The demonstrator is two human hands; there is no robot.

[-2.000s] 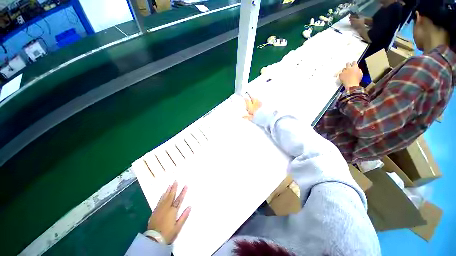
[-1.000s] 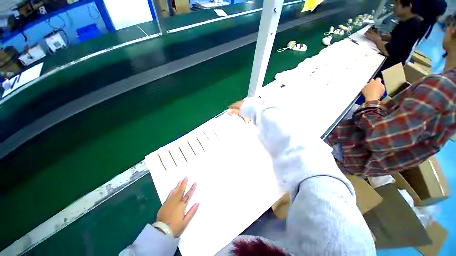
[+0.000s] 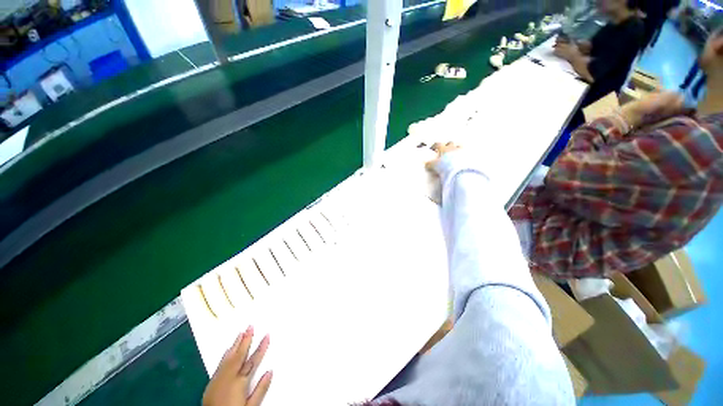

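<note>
A large white slotted board (image 3: 341, 317) lies on the bench edge in front of me, with a row of short dark and yellowish slits along its far left side. My left hand (image 3: 239, 373) rests with fingers apart on the board's near left corner, cut off by the lower edge. My right hand (image 3: 441, 152) is stretched far forward past the board, near the neighbour's white sheet. Its fingers are small and overexposed, so I cannot tell whether they hold anything.
A white upright post (image 3: 379, 87) stands behind the board, beside the green conveyor belt (image 3: 198, 182). A cream-and-dark unit with a cord (image 3: 450, 72) lies on the belt. A person in a plaid shirt (image 3: 634, 190) stands at right, above open cartons (image 3: 618, 349).
The board has shifted down and left in view, showing more slits. My right hand has moved forward past the post's base. The neighbour's arm has lifted off the white sheet.
</note>
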